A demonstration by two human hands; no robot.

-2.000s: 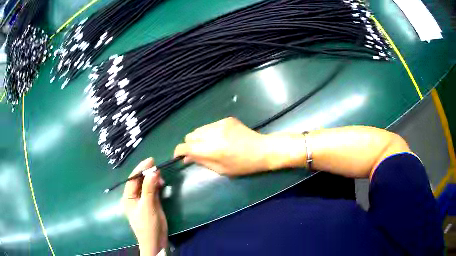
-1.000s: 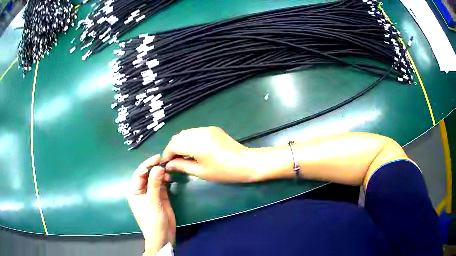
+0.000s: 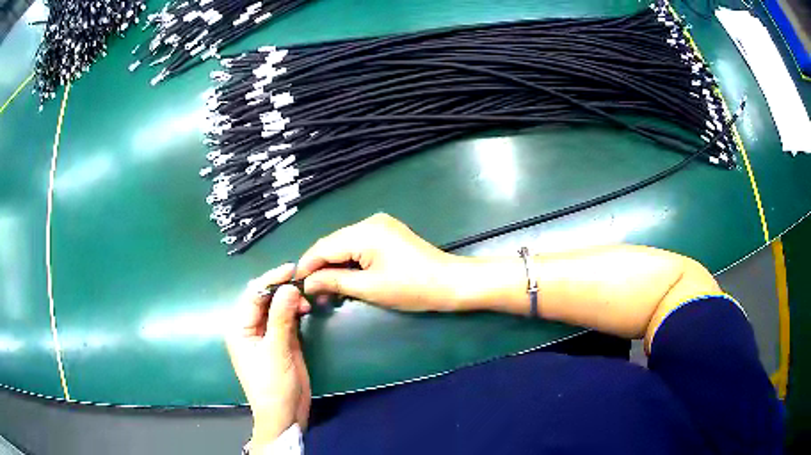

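Note:
A black cable lead [image 3: 569, 211] runs from under my right wrist to the right, its far part crossing the end of the large cable bundle [image 3: 445, 98]. My left hand [image 3: 274, 355] pinches the near end of the lead between thumb and fingers; a small tip shows at the fingertips. My right hand [image 3: 378, 267] grips the lead just beside it, the fingertips of both hands nearly touching. The fingers hide the marker sleeve, if there is one. The bundle lies behind my hands, with white markers at both ends.
A second cable bundle [image 3: 200, 27] and a denser pile of leads [image 3: 80, 40] lie at the back left. A white paper strip [image 3: 766, 80] lies at the right. Yellow lines cross the green table [image 3: 133, 293]. A blue edge shows at the top right corner.
Two seconds ago the lead's end and white marker stuck out past my left fingers; now the fingers cover them. My right hand has closed in on my left. The camera view has shifted.

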